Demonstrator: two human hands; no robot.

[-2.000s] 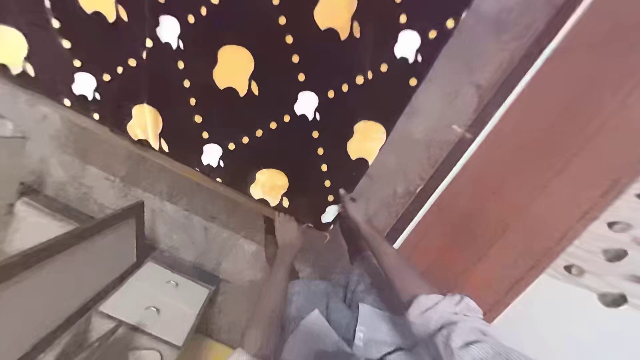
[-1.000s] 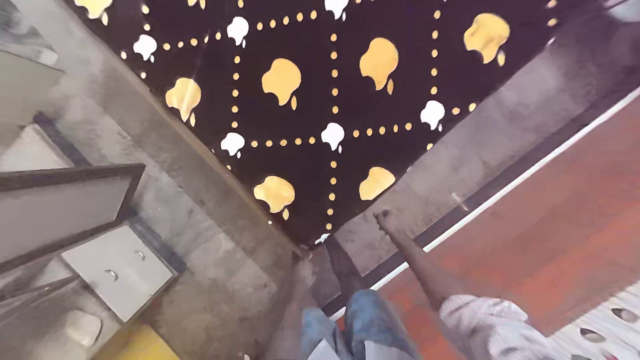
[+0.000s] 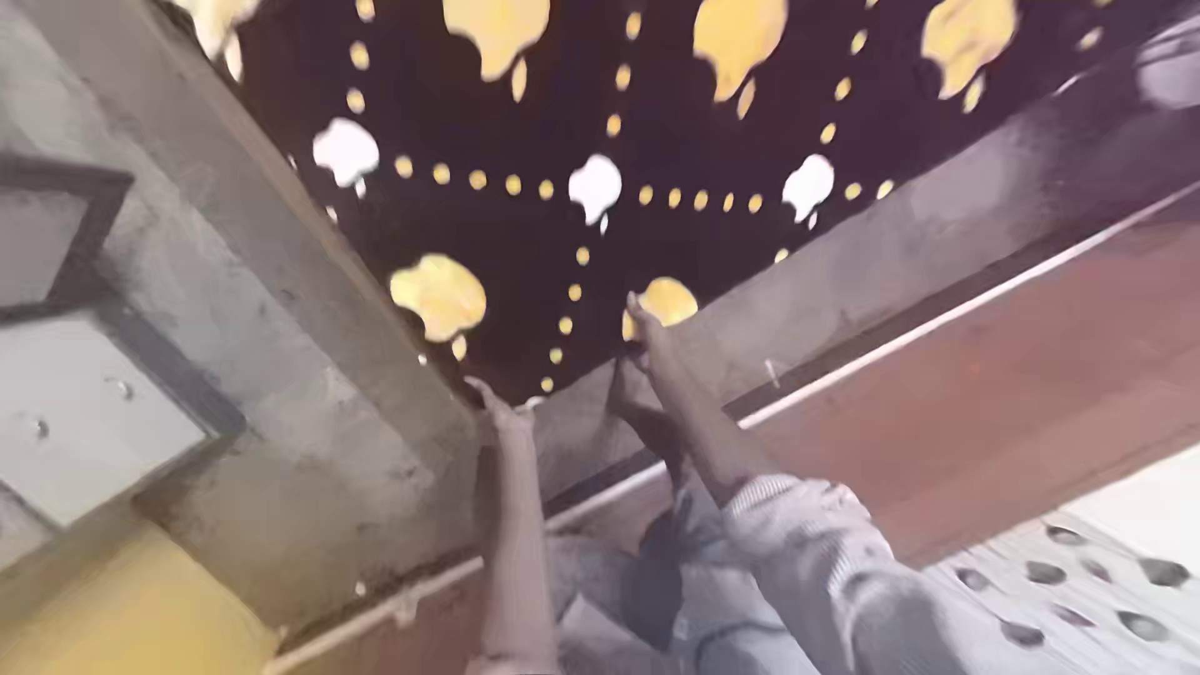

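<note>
A dark cloth (image 3: 506, 225) printed with yellow and white apple shapes and dotted lines fills the upper middle, its near corner pointing toward me. My left hand (image 3: 503, 405) is at the cloth's near corner, fingers spread toward its left edge. Over the cloth's right edge, beside a yellow apple print, lies my right hand (image 3: 647, 328), its fingers extended. Both hands seem to touch or nearly touch the cloth; blur hides the exact contact. Neither shows anything gripped. My bare foot and lower leg are partly hidden behind my right forearm.
Grey concrete-like borders (image 3: 328, 375) run along both sides of the cloth. On the right is a reddish surface (image 3: 937, 394) with a white edge strip, then a pale spotted surface (image 3: 1078, 581). A white panel with small handles (image 3: 84, 412) and a yellow surface (image 3: 141, 600) are at left.
My right hand has moved from the border beside the cloth onto the cloth's edge. The view has shifted and turned. My left hand, blurred one second ago, now shows with spread fingers.
</note>
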